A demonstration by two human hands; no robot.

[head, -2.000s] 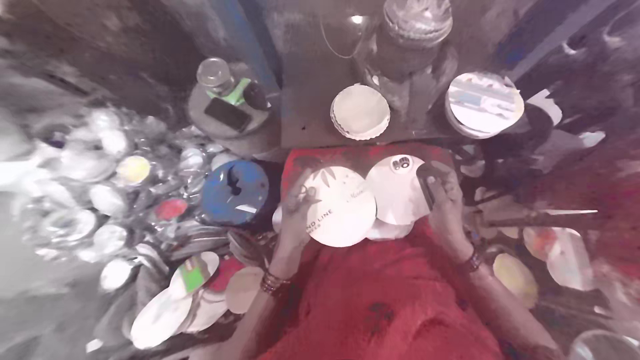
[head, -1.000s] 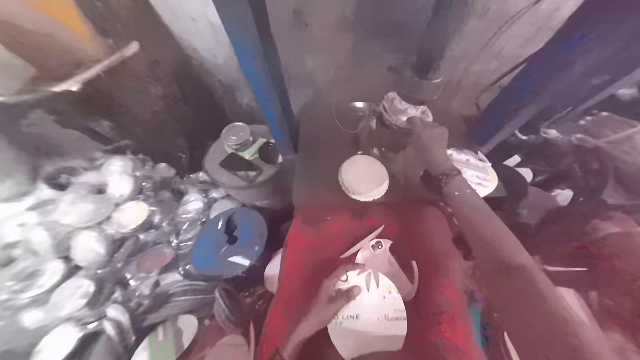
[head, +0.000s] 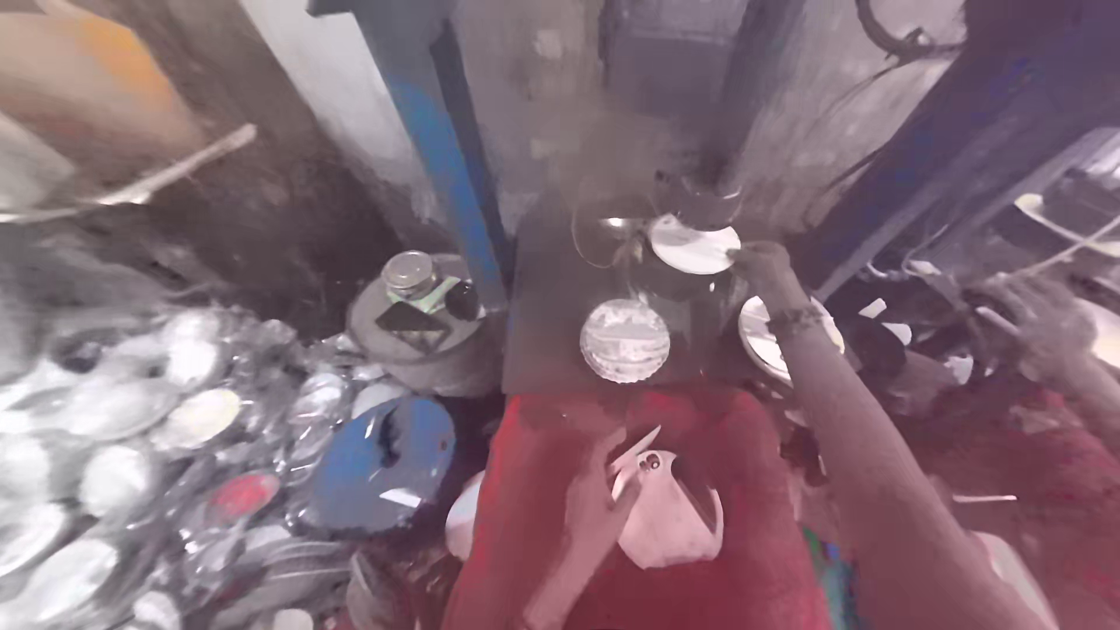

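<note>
My right hand (head: 759,267) reaches forward and grips the edge of a white round disc (head: 696,245) just below a dark cylindrical machine head (head: 700,201). Nearer me, a pale round piece with a ridged rim (head: 625,341) lies on the dark machine table (head: 551,350). Over the red cloth (head: 735,595) on my lap, my left hand (head: 604,490) is at the left edge of a white cut-out piece (head: 669,521) with a curved gap and a small dark mark. A thin white sliver (head: 637,449) shows by its fingertips, which are partly blurred.
A blue lid-like disc (head: 381,468) and a heap of shiny round scraps (head: 114,481) lie left. A round container (head: 433,359) carries a jar and a dark flat object. White discs (head: 761,337) are stacked right of the table. Another person's hand (head: 1041,324) is at far right.
From the lap, my right hand has moved forward to the machine, where it now holds a white disc. The printed disc at my left hand one second ago no longer shows there.
</note>
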